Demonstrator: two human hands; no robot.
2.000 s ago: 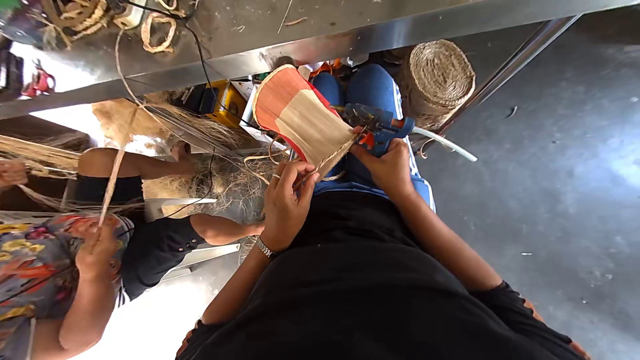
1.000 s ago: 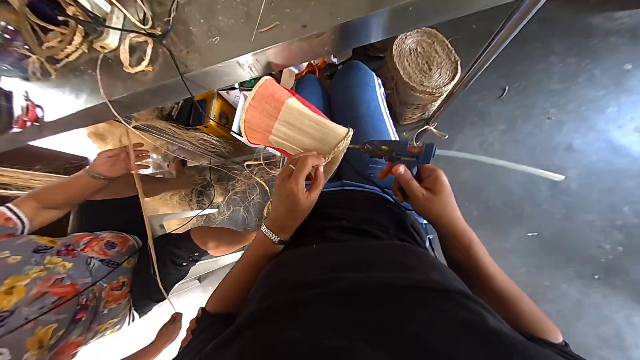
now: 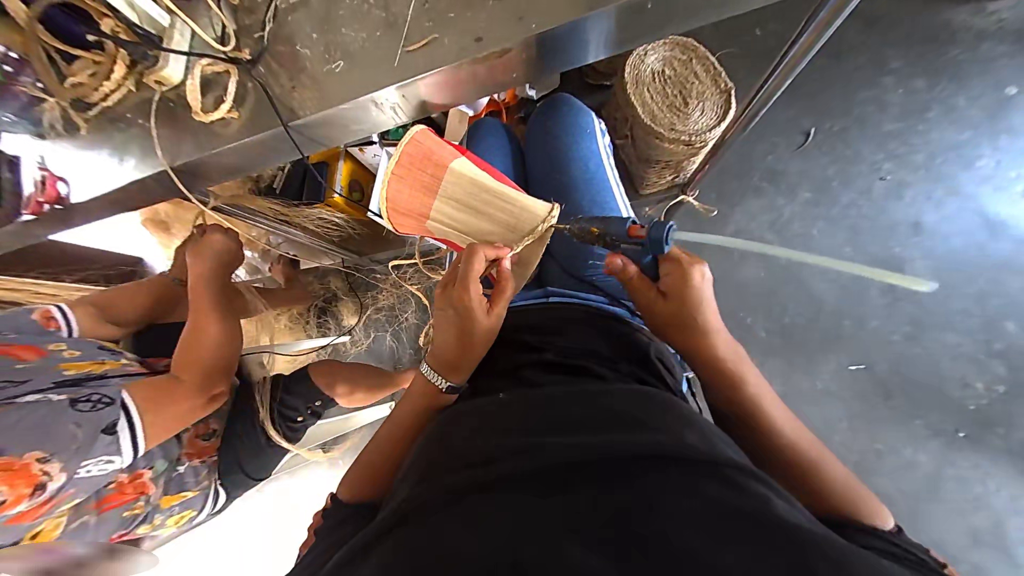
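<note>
A curved woven-fibre piece [image 3: 472, 192], orange at one end and natural tan at the other, with red along its sides, lies over my lap. My left hand [image 3: 472, 308] pinches a thin braided cord [image 3: 532, 235] against its near end. A blue glue gun [image 3: 632, 234] is in my right hand [image 3: 676, 296], its nozzle at the corner of that end beside the cord. From the back of the gun sticks a long translucent glue stick [image 3: 808, 260]. Loose cord hangs left of my left hand. Whether the nozzle touches the piece cannot be told.
A metal-edged worktable [image 3: 448, 76] crosses the top, with cord rings [image 3: 213, 90] and black cables. A large roll of braided fibre [image 3: 676, 112] stands beside my knee, near a metal table leg [image 3: 772, 84]. At left, a co-worker [image 3: 120, 416] handles fibre strands. A yellow box [image 3: 348, 182] sits below the table.
Since the oldest frame, the glue gun and my right hand have shifted away from the piece, leaving its long nozzle visible. My left hand still pinches the cord. The co-worker's hands have moved.
</note>
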